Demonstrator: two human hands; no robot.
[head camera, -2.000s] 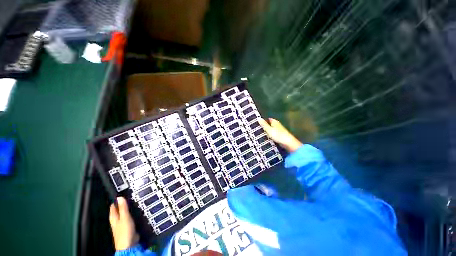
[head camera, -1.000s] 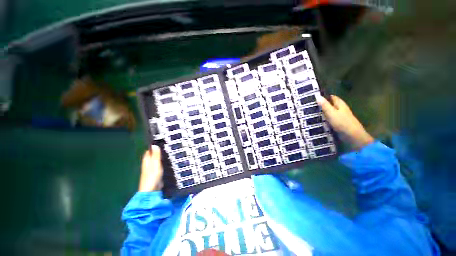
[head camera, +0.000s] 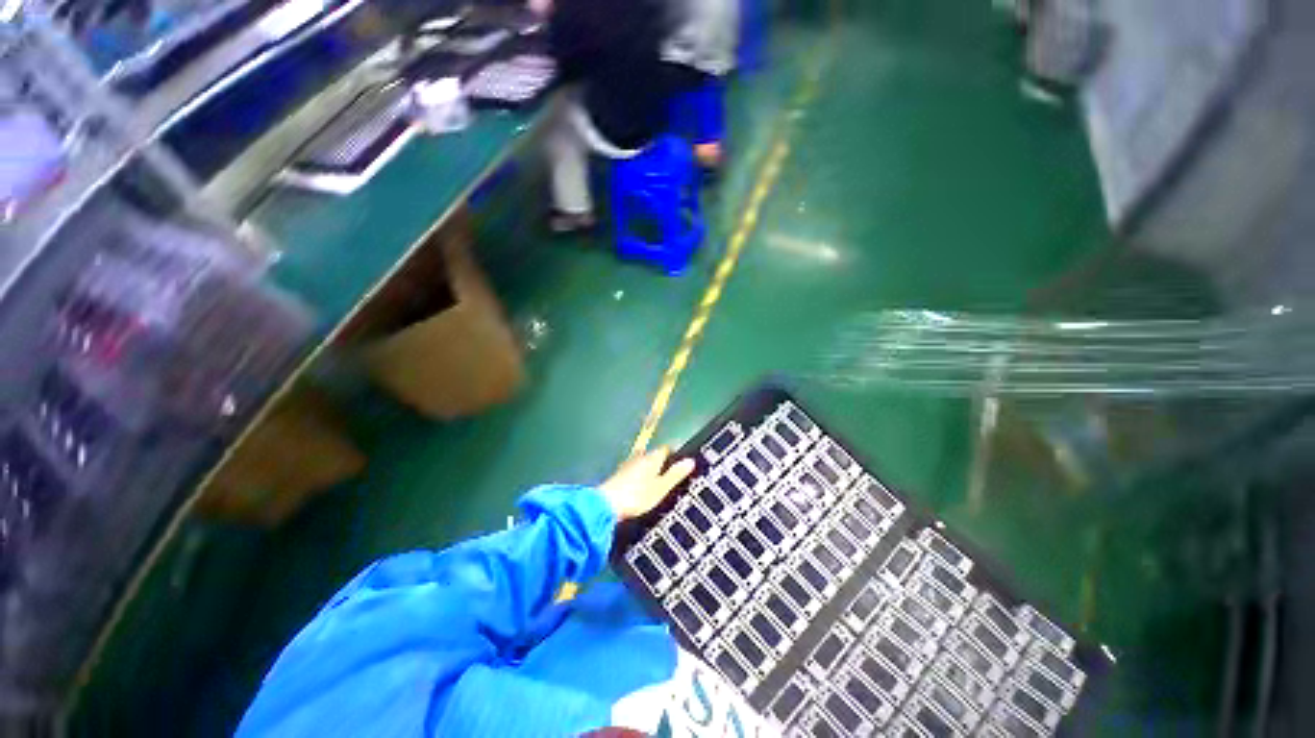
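A large black tray (head camera: 837, 623) with two blocks of pale slotted parts is held in front of me at the bottom right, tilted in the picture. Its lower corner is cut off by the picture's bottom edge. My left hand (head camera: 646, 483) grips the tray's left edge near its upper corner. My right hand is not in the picture.
A green-topped bench (head camera: 325, 231) with trays runs along the left. Open brown cartons (head camera: 450, 346) stand under its edge. A person by a blue stool (head camera: 658, 205) is at the top middle. A yellow line (head camera: 721, 274) crosses the green floor. Blurred clear film-like streaks show at the right.
The view has swung away to an aisle with benches and a person. The tray has moved to the lower right and turned in the picture. My right hand has gone out of view.
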